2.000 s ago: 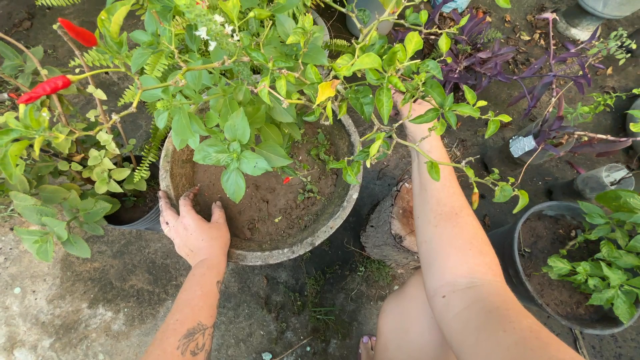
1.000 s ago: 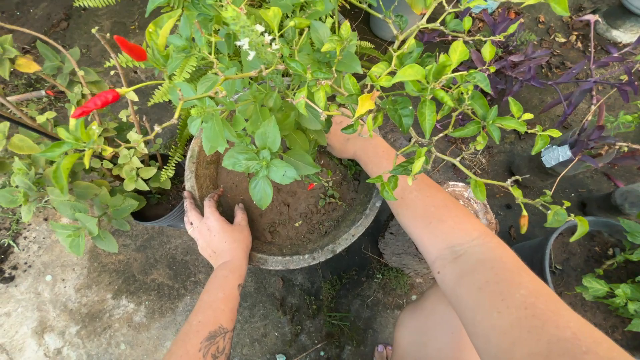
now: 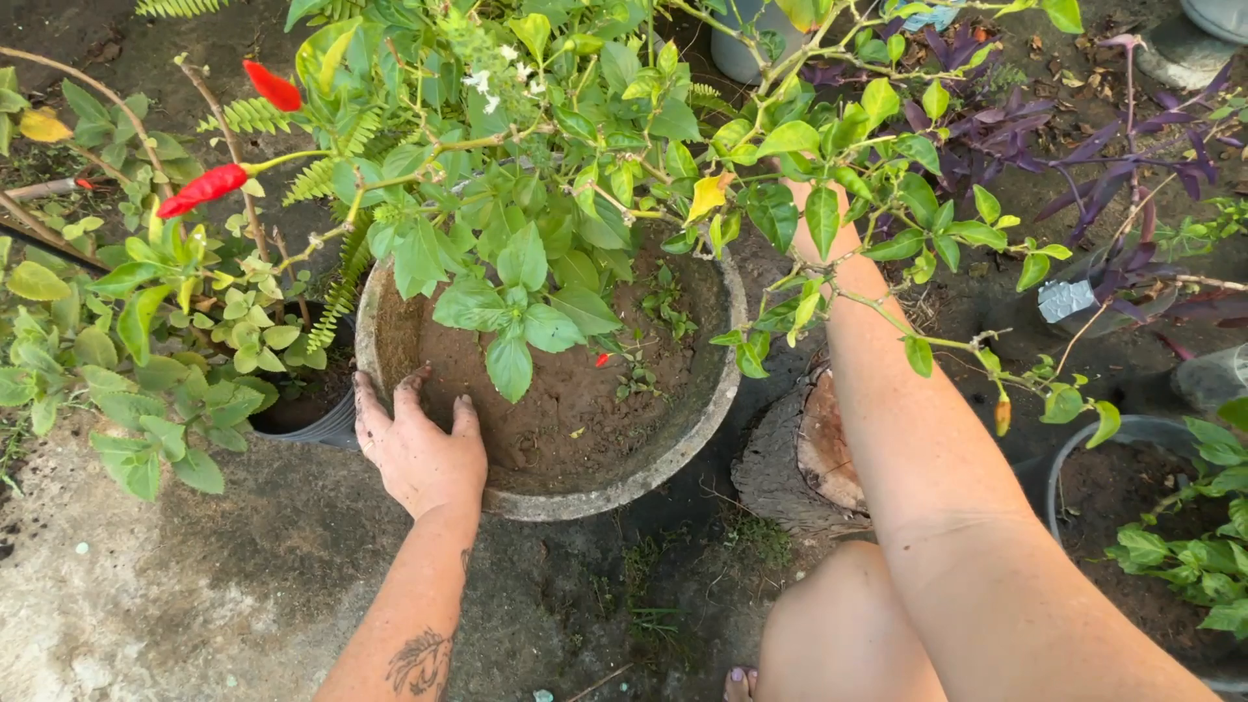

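Note:
A round concrete planter [image 3: 624, 492] holds brown soil [image 3: 546, 419], small weeds and a leafy green plant [image 3: 526, 312] with small white flowers. My left hand [image 3: 424, 444], its fingertips soiled, rests over the planter's left rim with the fingers spread. My right arm reaches past the planter's right side; my right hand [image 3: 804, 210] is mostly hidden behind chili pepper leaves, so its fingers and anything in them cannot be seen. Two red chili peppers [image 3: 205, 190] hang at the upper left. A tiny red pepper [image 3: 602, 360] shows above the soil.
A cut log [image 3: 799, 458] stands right of the planter, near my knee. A dark pot [image 3: 336, 419] with a leafy plant touches the left side. Another potted plant [image 3: 1102, 487] is at the right. Purple-leaved plants [image 3: 1102, 166] grow at the upper right. Thin chili branches hang over my right arm.
My right hand, a second ago inside the planter near the plant's base, has moved out to its right side behind the leaves. My left hand stays on the left rim.

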